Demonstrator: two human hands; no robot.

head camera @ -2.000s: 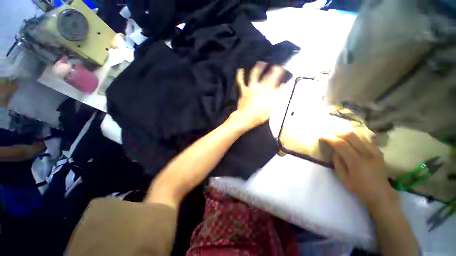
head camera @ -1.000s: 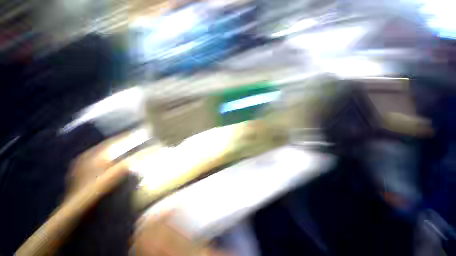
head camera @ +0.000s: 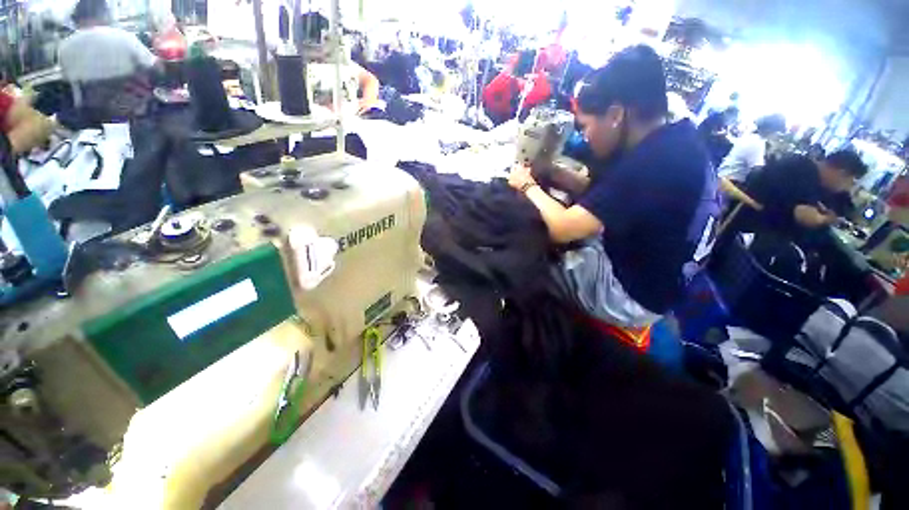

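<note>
The beige sewing machine (head camera: pixel 349 229) with a green panel (head camera: pixel 189 324) and a pale lit strip stands at the left. Its bed (head camera: pixel 214 418) is cream-yellow and brightly lit. Green thread snips (head camera: pixel 289 398) lie on the bed's right part. Yellow-green scissors (head camera: pixel 372 369) lie farther right, blades towards the table's front edge. A cluster of small metal parts (head camera: pixel 436 304) sits at the table's right end. Neither of my hands is in view. The needle area is not clearly visible at the lower left edge.
A person in a dark shirt (head camera: pixel 653 209) works at another machine (head camera: pixel 538 139) beyond the table. A large heap of black fabric (head camera: pixel 498 239) hangs beside them. Dark thread cones (head camera: pixel 292 85) stand behind the machine. Blue-rimmed containers and bundled pieces are at the right. Other people sit farther back.
The view has swung up and right, away from the black cloth and needle area to the machine's far end and the workshop. Both my hands have left the picture.
</note>
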